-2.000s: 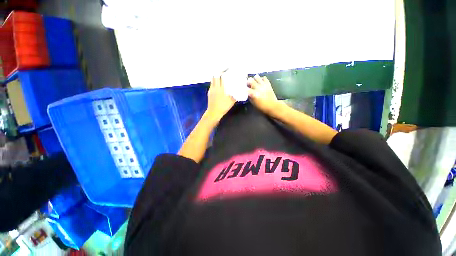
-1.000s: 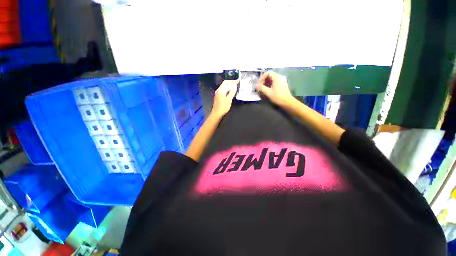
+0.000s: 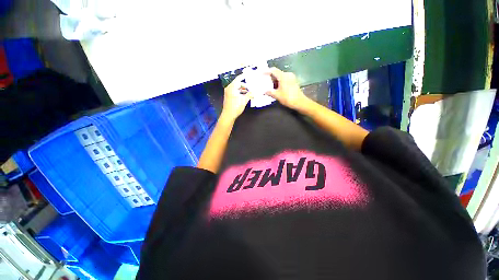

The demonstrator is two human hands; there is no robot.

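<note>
A small white carton [image 3: 259, 87], overexposed, is held upright between both hands at the table's near edge, against the wearer's body. Small flaps seem to stick out at its top. My left hand [image 3: 236, 97] grips its left side. My right hand [image 3: 287, 89] grips its right side with thumb and fingers. Whether anything is inside the carton cannot be told.
The bright white tabletop [image 3: 246, 33] with a worn green edge [image 3: 339, 54] lies ahead. A large blue crate [image 3: 65, 175] at the left holds rows of small white cartons [image 3: 114, 167]. A crumpled bag [image 3: 87, 24] lies at the table's far left corner. A pale sheet [image 3: 451, 128] hangs at the right.
The view has tilted and shifted. Both hands have closed in on the white carton, which was more open to view between them a second ago. The dark person at the left has moved.
</note>
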